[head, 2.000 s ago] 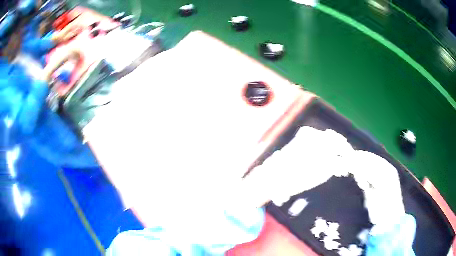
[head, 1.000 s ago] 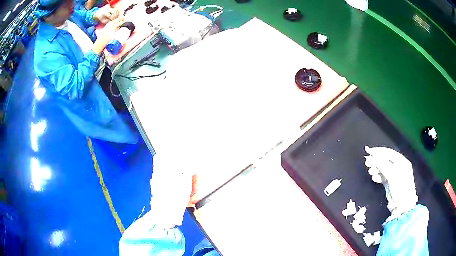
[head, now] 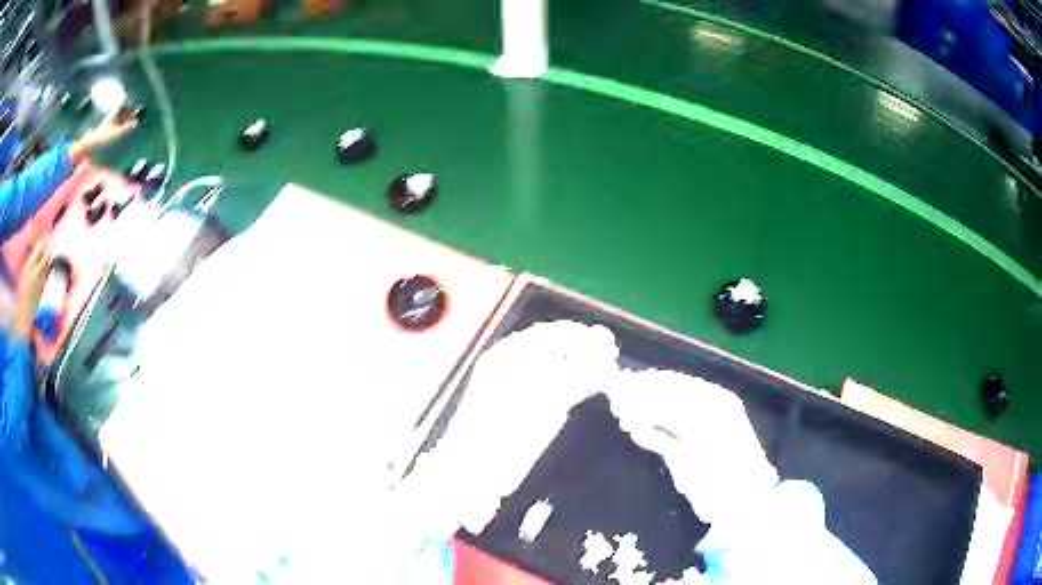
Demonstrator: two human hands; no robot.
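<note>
My left hand [head: 531, 383] and my right hand [head: 697, 417], both in overexposed white gloves, meet over the black parts tray [head: 868, 451]. Their fingertips touch or overlap; glare hides the fingers and anything between them. Several small white parts [head: 617, 555] lie in the tray below my hands. A white rectangular piece [head: 535, 520] lies to their left in the tray. A round black unit [head: 416, 303] sits on the glaring white board, left of the tray.
The green belt [head: 617, 171] runs behind the tray with several round black units [head: 740, 305], most topped with white. A white post [head: 524, 40] stands at the top. A person's blue sleeve [head: 32, 189] and hand are at the left. A pink edge [head: 937, 417] lies at the right.
The view has turned right. My left hand has moved from the board's near edge to over the tray, meeting my right hand.
</note>
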